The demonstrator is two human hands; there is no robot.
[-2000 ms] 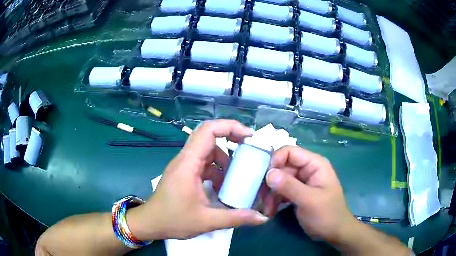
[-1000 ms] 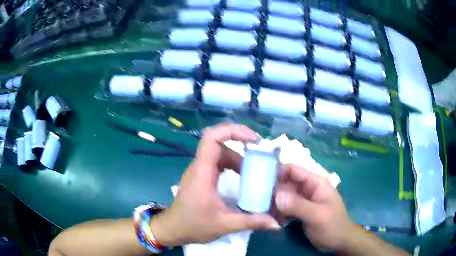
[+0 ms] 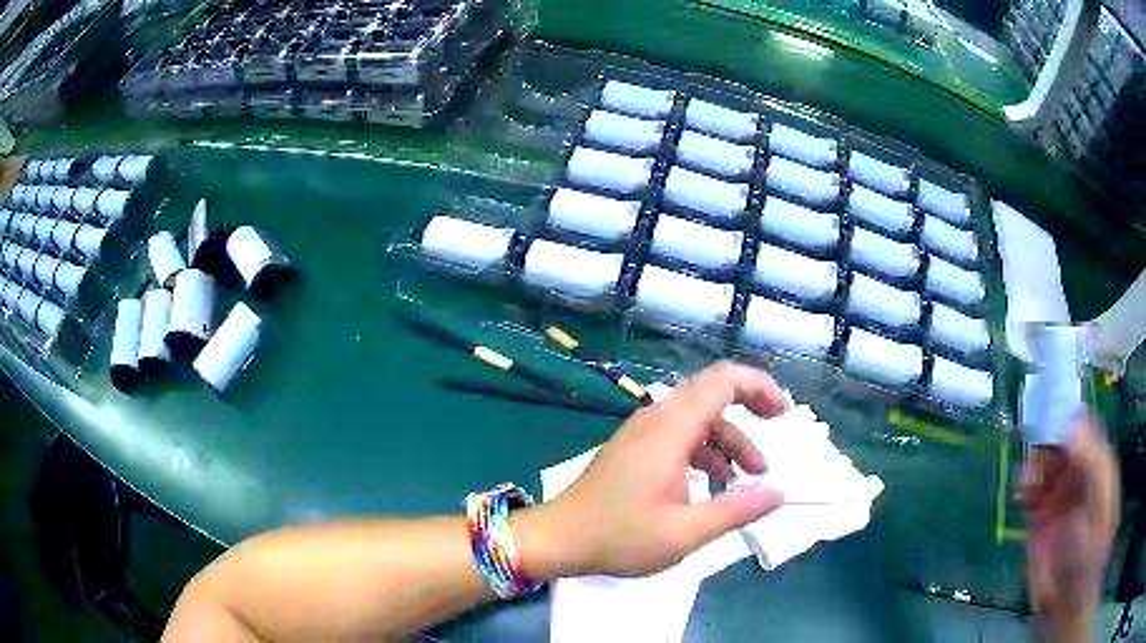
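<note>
My left hand (image 3: 685, 484) is open and empty, palm side turned right, above loose white wipes (image 3: 817, 496). My right hand (image 3: 1071, 496) is blurred at the right side. It appears closed on the lower end of a pale device housing (image 3: 1053, 377), held upright in front of the white pad strip (image 3: 1028, 270); the blur hides its exact grip. A clear blister tray (image 3: 409, 266) beyond my hands holds rows of white housings (image 3: 685, 297).
Loose housings (image 3: 191, 305) with black ends lie at the left, beside another filled tray (image 3: 63, 239). Stacked trays (image 3: 302, 57) stand at the back left. Dark slim tools (image 3: 540, 397) with pale bands lie below the main tray. Yellow tape (image 3: 1003, 490) marks the bench at the right.
The housing has left my left hand. My right hand has moved away to the far right. The view has shifted, showing more of the left tray and the back stacks.
</note>
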